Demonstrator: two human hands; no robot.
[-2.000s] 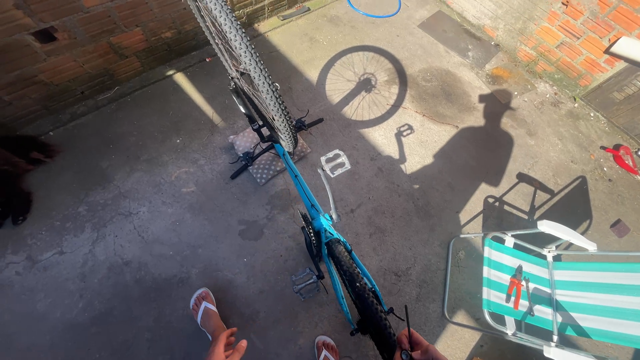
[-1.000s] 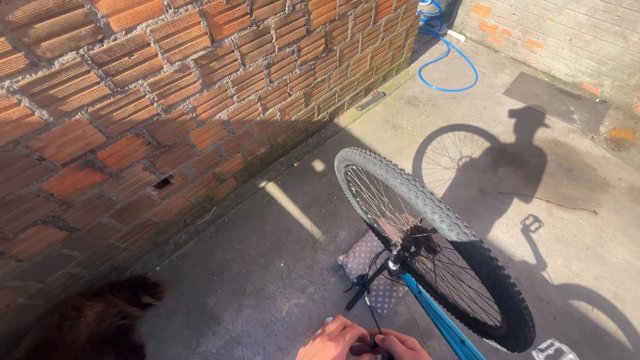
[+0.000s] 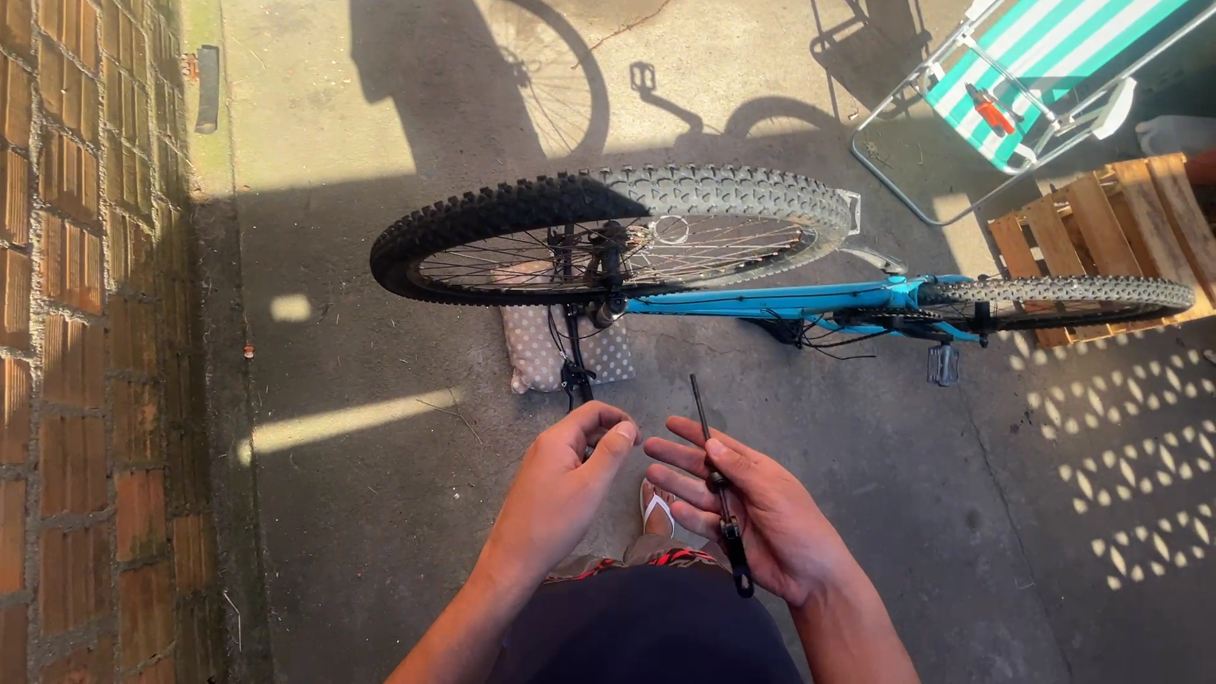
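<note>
Across my right palm lies a thin black rod with a lever at its lower end, which looks like a bicycle quick-release skewer [image 3: 730,532]; the thumb of my right hand [image 3: 760,494] presses on it. My left hand [image 3: 575,465] is beside it, thumb and forefinger curled close together, with nothing plainly seen between them. Beyond both hands a blue bicycle frame [image 3: 750,301] is upside down. Its front wheel [image 3: 608,237] leans near the fork, and its rear wheel [image 3: 1073,296] is to the right. The handlebar [image 3: 574,351] rests at a polka-dot cushion [image 3: 608,353].
A striped folding chair [image 3: 1035,57] at the upper right holds red-handled pliers [image 3: 991,111]. Below it stands a wooden slatted crate [image 3: 1092,228]. A brick wall [image 3: 85,380] runs along the left. My foot in a white flip-flop [image 3: 657,508] is below my hands.
The view has swung far round. My hands, together at the black part one second ago, are now apart, and the rod lies in my right hand.
</note>
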